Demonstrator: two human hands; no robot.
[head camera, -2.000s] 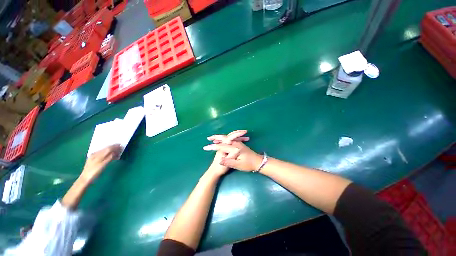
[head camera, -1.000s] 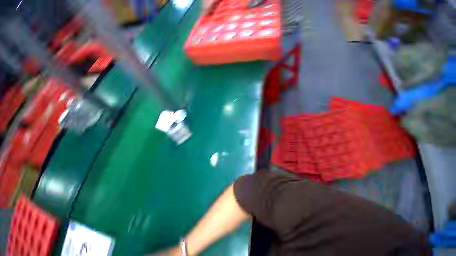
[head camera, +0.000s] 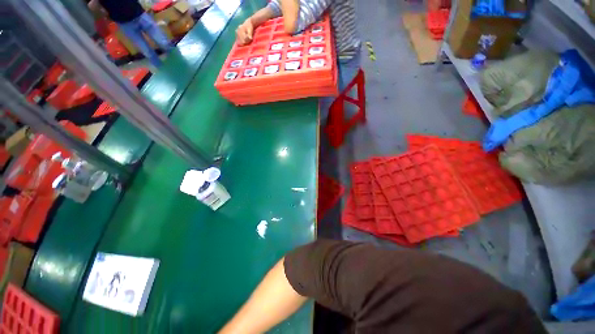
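Observation:
Neither of my hands shows; my right forearm in its dark sleeve runs off the bottom edge, so my right hand is cut off. A flat white box (head camera: 119, 284) with a dark printed figure lies on the green conveyor line (head camera: 176, 254) at the lower left. A small white container (head camera: 212, 194) with its round lid open stands by the foot of a slanted metal post. White scraps (head camera: 262, 227) lie to its right.
Stacked red trays (head camera: 280, 65) with filled cells sit on the far line, another worker's arms (head camera: 291, 16) over them. Empty red trays (head camera: 421, 192) overlap on the floor. A red stool (head camera: 346, 107), a shelf with olive sacks (head camera: 554, 150), and clear containers (head camera: 78, 181) also show.
The view has swung right along the line. My clasped hands, seen two seconds ago, are out of the picture. The printed white box now shows whole.

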